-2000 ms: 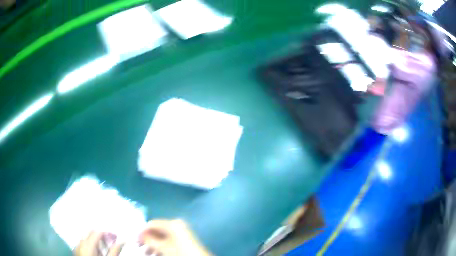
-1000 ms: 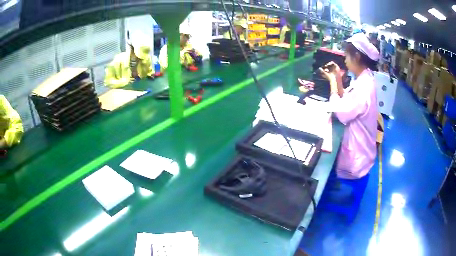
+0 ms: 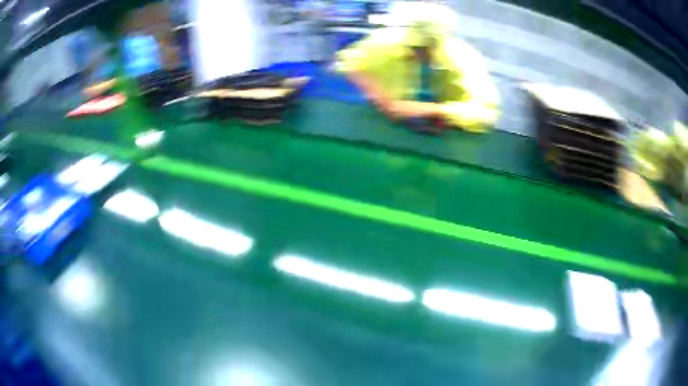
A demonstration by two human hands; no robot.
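Neither of my hands is in view. The picture is blurred. The long, glossy dark-green bench lies in front of me, with bright strip-light reflections along it. Two white stacks stand side by side at the right, near the green rail: the left one is wider, the right one is narrower. No print can be made out on them. A bright white patch lies below them; I cannot tell whether it is glare or paper.
The green rail runs across the bench. A blue crate with white items is at the left. Beyond the rail, a person in yellow leans over the bench between a dark stack and a taller dark stack.
My view has swung to the left. The black case, the pink-clad person and the near white pile have left the picture, the two white stacks now sit far right, and the blue crate has appeared.
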